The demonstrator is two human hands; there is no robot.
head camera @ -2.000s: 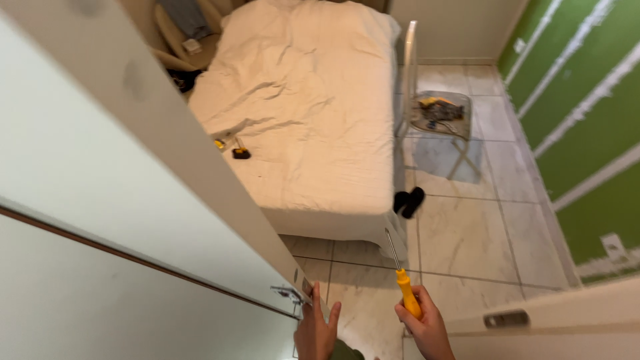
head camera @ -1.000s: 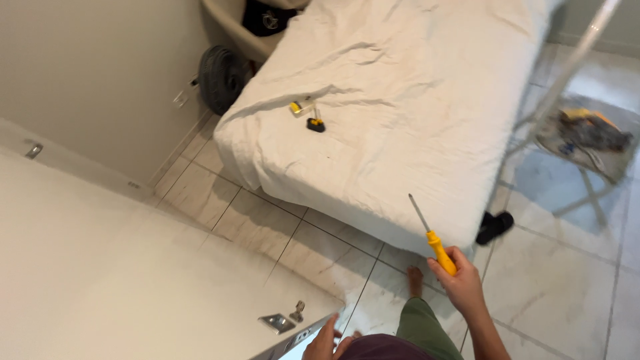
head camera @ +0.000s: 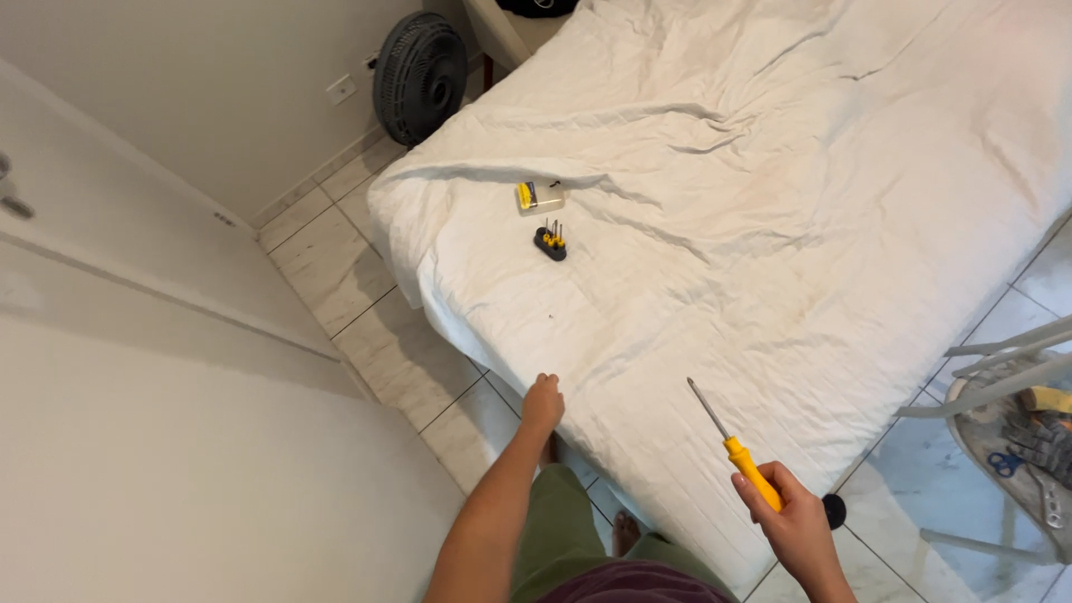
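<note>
A Phillips-type screwdriver with a yellow handle [head camera: 751, 474] is gripped in my right hand [head camera: 787, 515], its metal shaft pointing up and left over the bed. My left hand [head camera: 543, 404] is at the near edge of the white bed sheet [head camera: 754, 276], fingers curled together; whether it pinches something small cannot be told. Farther up the sheet stands a black holder [head camera: 550, 244] with several small yellow-based screwdriver bits upright in it. Just behind it lies a clear plastic case [head camera: 541, 199] with a yellow label. A tiny dark thing [head camera: 550, 316] lies on the sheet between my left hand and the holder.
A black fan [head camera: 420, 78] stands by the wall near a wall socket [head camera: 342, 89]. White door panels [head camera: 167, 402] fill the left side. At right, a chair [head camera: 988, 419] holds blue-handled scissors [head camera: 1004, 463] and other items. Tiled floor [head camera: 335, 260] runs between bed and doors.
My left hand has left the door edge and reached out to the bed's edge. The screwdriver is still in my right hand. The view has turned left and come closer to the bed.
</note>
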